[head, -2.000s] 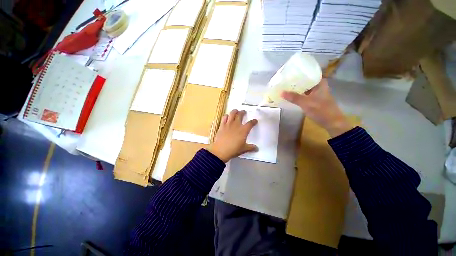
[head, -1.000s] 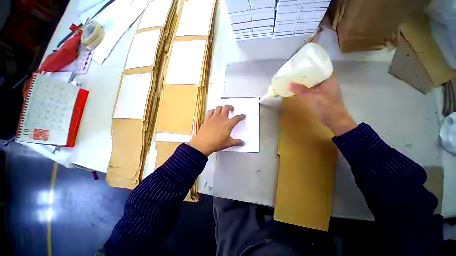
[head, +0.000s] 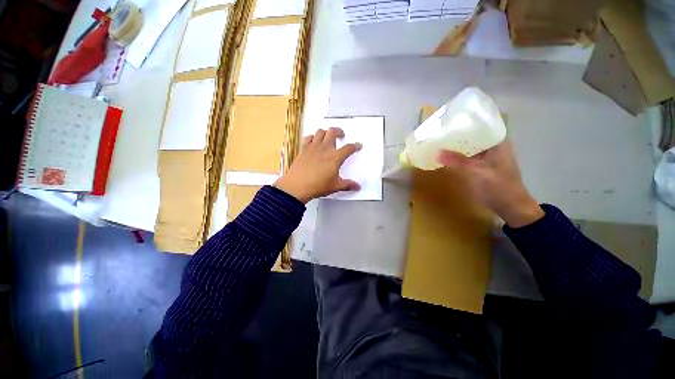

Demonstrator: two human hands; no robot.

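Observation:
A white sheet with a thin dark edge lies on the grey board. My left hand rests on its left part with the fingers spread, pressing it flat. My right hand is closed around a translucent pale-yellow glue bottle, tilted with its nozzle down to the left. The nozzle tip is at the sheet's right edge; I cannot see any glue. A tan kraft piece lies to the right of the sheet, partly under the bottle and my right hand.
Two long overlapped columns of kraft pieces with white panels lie at left. Further left are a calendar, tape roll and red pouch. White piles and a brown stack stand at the far side. Cardboard scraps lie right.
The glue bottle in my right hand has moved from the sheet's top edge, past its top right corner, and down along its right edge. My left hand stays on the sheet. The view has shifted.

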